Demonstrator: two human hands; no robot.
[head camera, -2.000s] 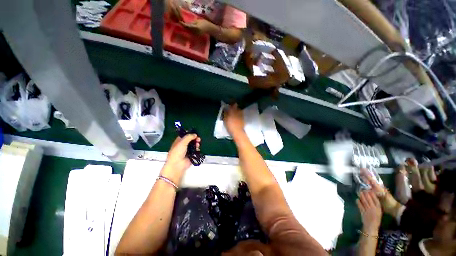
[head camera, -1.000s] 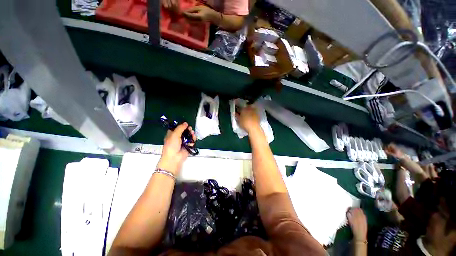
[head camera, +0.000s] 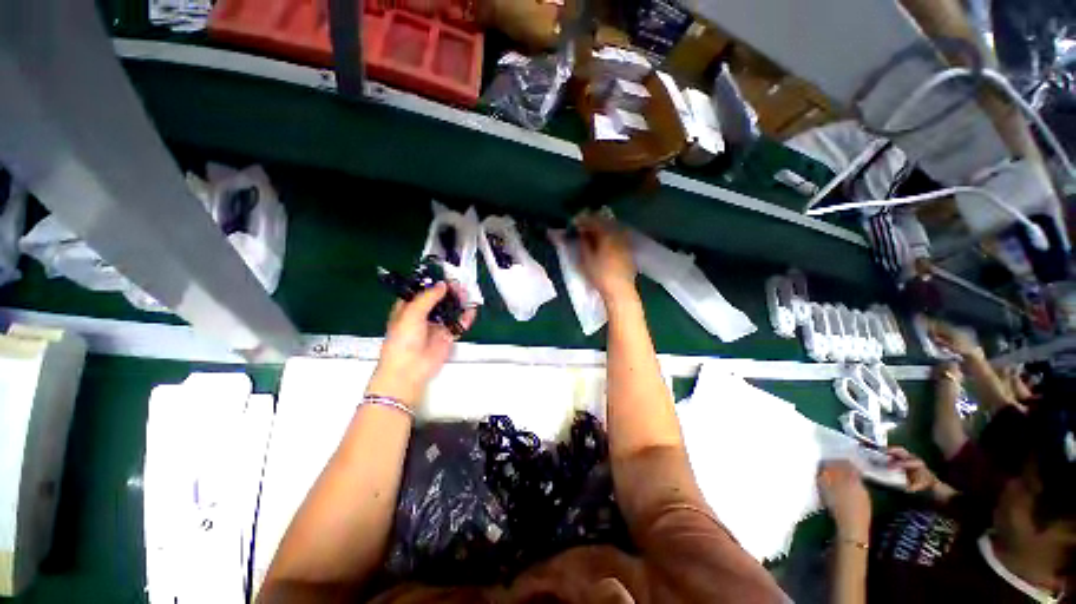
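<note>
My left hand (head camera: 422, 328) is closed around small black coiled cables (head camera: 407, 281) above the near edge of the belt. My right hand (head camera: 607, 254) is at the top end of a white foam sleeve (head camera: 578, 283) on the belt; its fingertips are blurred, and whether they grip the sleeve is unclear. Two foam-sleeved products with black cable at their open ends lie between my hands, one (head camera: 514, 274) beside the other (head camera: 463, 242). Another white sleeve (head camera: 696, 287) lies to the right. A dark poly bag (head camera: 443, 501) with a heap of black cables (head camera: 519, 472) is near my body.
Sleeved products (head camera: 254, 224) lie on the belt behind a grey post (head camera: 153, 177). White loop-shaped products (head camera: 840, 330) stand in rows at right, near another person's hands (head camera: 845, 490) and white sheets (head camera: 743, 460). A red tray (head camera: 413, 53) and open carton (head camera: 631, 130) are across the belt.
The sleeved products on the belt have moved left. Two with cable now lie between my hands. My right hand has moved right to another sleeve. My left hand still holds cables.
</note>
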